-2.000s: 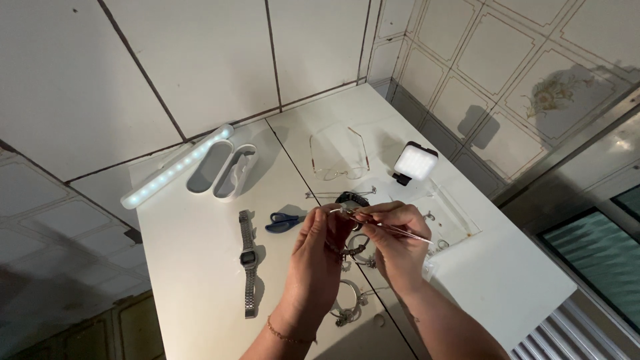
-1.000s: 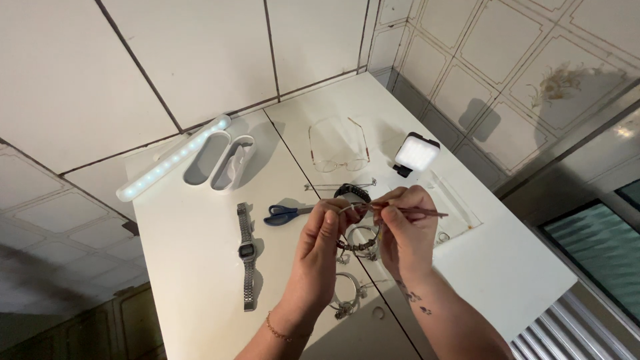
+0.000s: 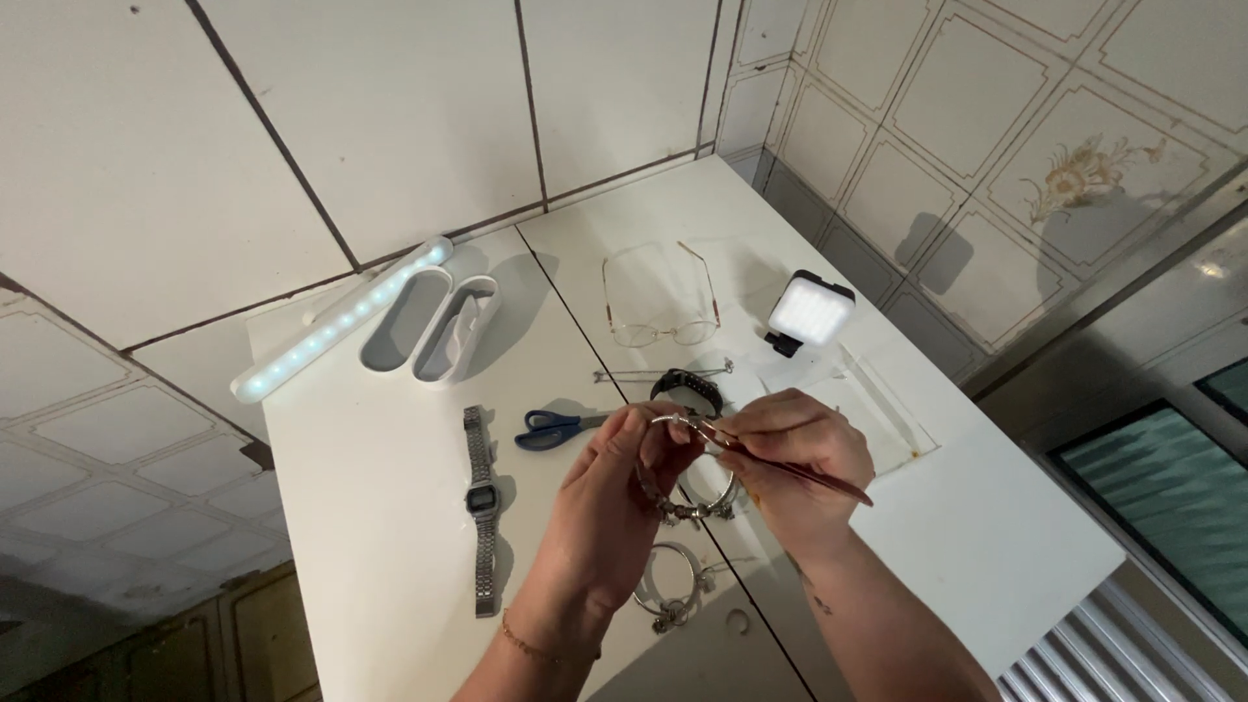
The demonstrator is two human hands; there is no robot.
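My left hand holds a silver charm bracelet upright between thumb and fingers, above the table. Pinched in my right hand is a thin reddish tool, apparently tweezers, its tip close to the bracelet's upper edge; the exact contact is hard to see. Another silver bangle shows behind the held one. A bangle with charms and a small ring lie below my hands. Behind my hands are a black-banded watch and a thin chain.
Blue-handled scissors and a metal digital watch lie on the left. Farther back are an open white case, a lit LED bar and wire-frame eyeglasses. A lit square lamp stands near a clear tray at right.
The bracelet in my left hand now shows as a raised open loop, where two seconds ago my fingers mostly covered it. The reddish tool in my right hand has tilted, its rear end pointing lower.
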